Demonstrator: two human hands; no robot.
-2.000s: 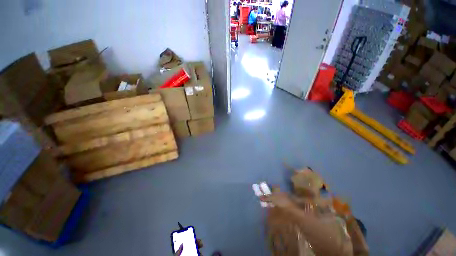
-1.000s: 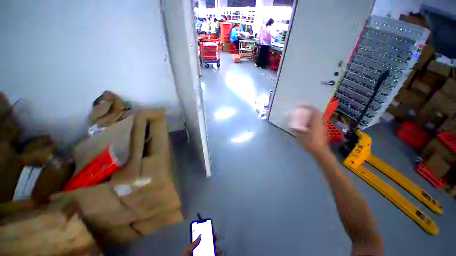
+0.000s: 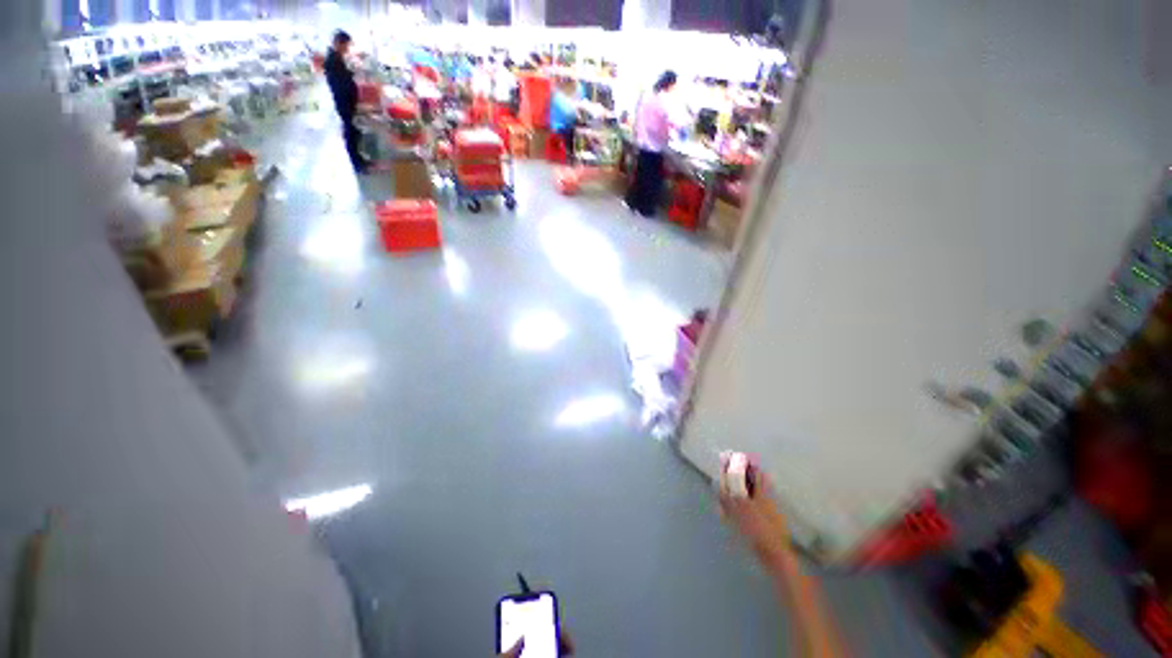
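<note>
A smartphone (image 3: 528,622) with a bright white screen is upright at the bottom edge of the view. A thin dark stick shows above its top. My left hand (image 3: 514,649) holds the phone; only bits of the fingers show and the rest is cut off by the edge. My right hand (image 3: 745,497) is out in front, near the foot of the door, with the fingers closed on a small white device (image 3: 736,474) with a dark part. The hand is slightly blurred.
A pale open door (image 3: 925,257) stands on the right, a yellow pallet jack (image 3: 1028,611) at lower right. Beyond lie the grey floor (image 3: 437,424), a red crate (image 3: 409,225), a red trolley (image 3: 481,161), cartons (image 3: 199,244) at left and several people (image 3: 652,142) at the back.
The view has moved forward to the doorway and shows more of the hall. My right hand has moved lower, still holding the white device. The phone stays at the bottom of the view.
</note>
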